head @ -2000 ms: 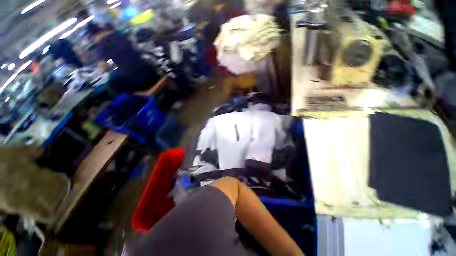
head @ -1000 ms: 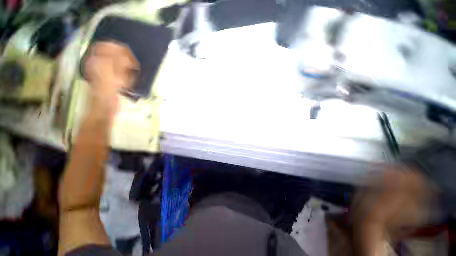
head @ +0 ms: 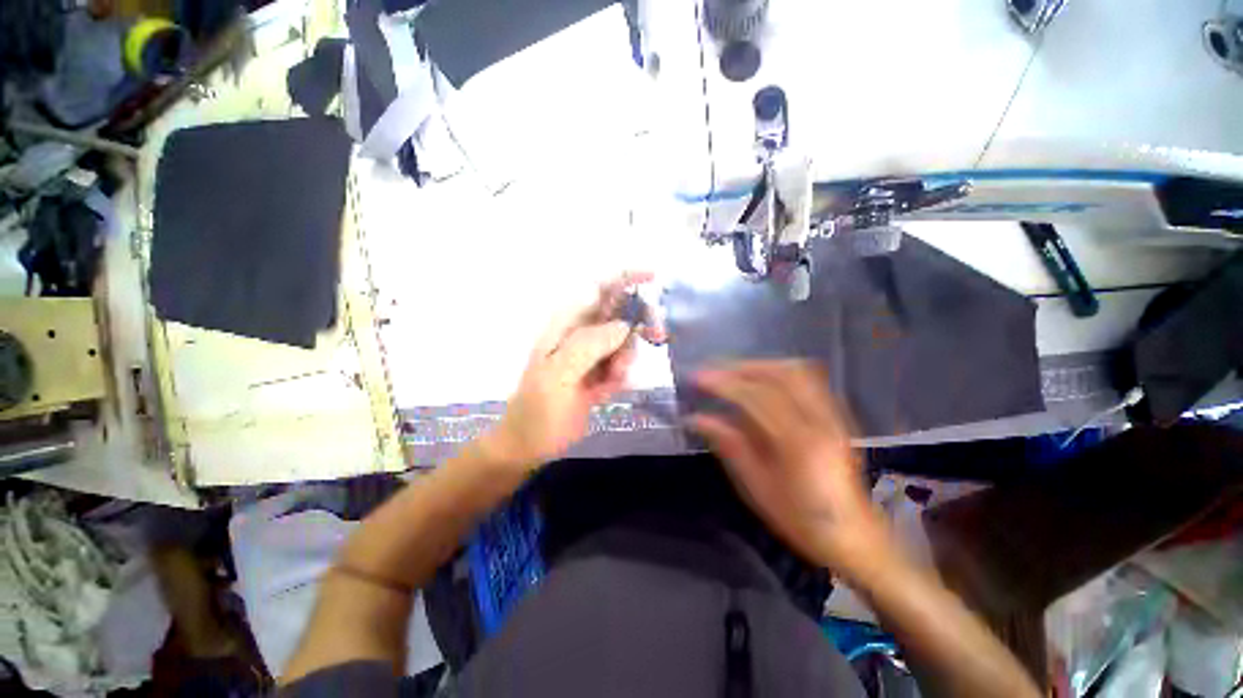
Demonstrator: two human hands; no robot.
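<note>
A dark cut panel [head: 941,341] lies on the white machine table, its left part beside and under the presser foot area [head: 780,246] of the sewing machine, near a bright glare. My left hand [head: 573,368] is left of the panel's left edge, its thumb and fingertips closed on a small dark piece [head: 635,311]. My right hand [head: 784,450] lies over the panel's near left part, blurred, fingers stretched to the left; what its fingertips touch is unclear. A stack of dark panels [head: 251,229] lies on the cream board at left.
The white machine head [head: 1118,96] spans the upper right. A slim dark stick [head: 1059,269] lies right of the panel. Light grey and dark strips [head: 398,109] and a dark piece [head: 525,30] lie at the far side. A yellow tape roll [head: 153,49] is upper left.
The view has turned to the machine. My left hand has left the stacked panels and come toward the needle area. My right hand has moved from the near right edge onto the panel.
</note>
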